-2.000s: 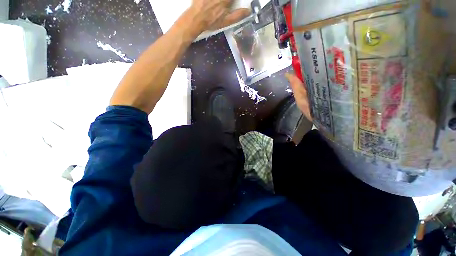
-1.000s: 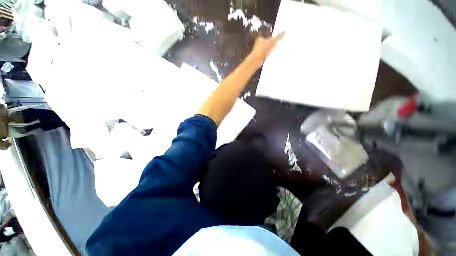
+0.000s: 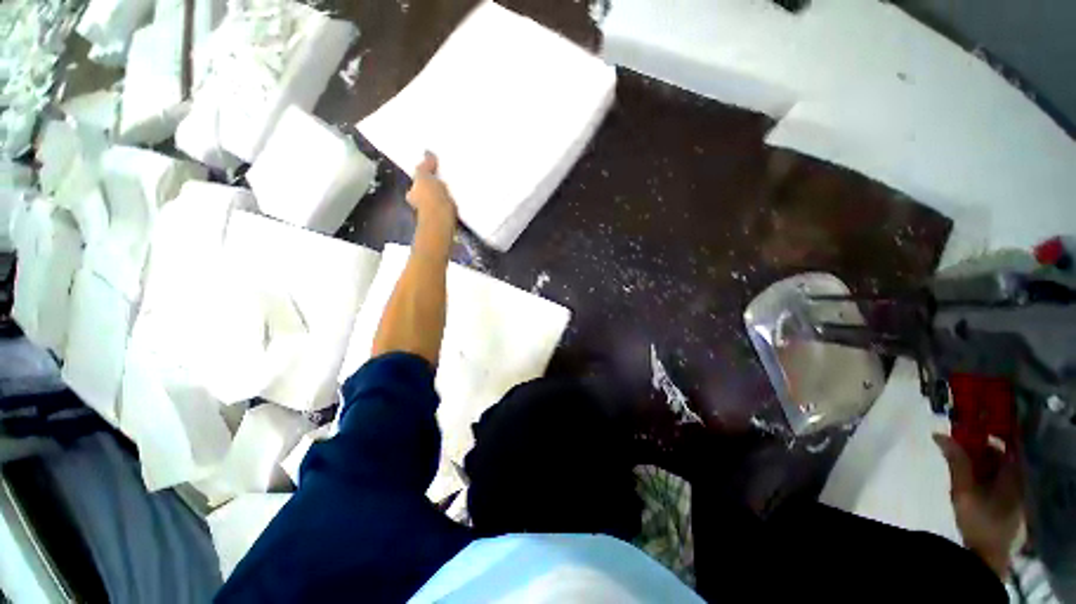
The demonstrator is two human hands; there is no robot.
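Observation:
My left hand [image 3: 432,192], bare, is at the near left edge of a thick square cut bundle [image 3: 507,112], fingers on its edge; the fingers under it are hidden. The bundle lies on the dark brown table. My right hand [image 3: 989,493] is around the red handle [image 3: 982,413] of the straight-knife cutting machine at the right rim. The machine's shiny base plate [image 3: 824,366] rests flat on the table. The motor is cut off and partly dark.
Many white cut bundles [image 3: 201,295] are piled at the left. The white fabric lay [image 3: 873,165] spans the far right. Another white piece [image 3: 903,454] lies beside the base plate. Thin offcuts [image 3: 670,383] lie on the dark table [image 3: 708,201]. My dark-clothed knees are at the bottom.
The cut bundle has moved left with my left hand, away from the lay and machine. The machine has swung away from my view to the right; its base plate shows fully.

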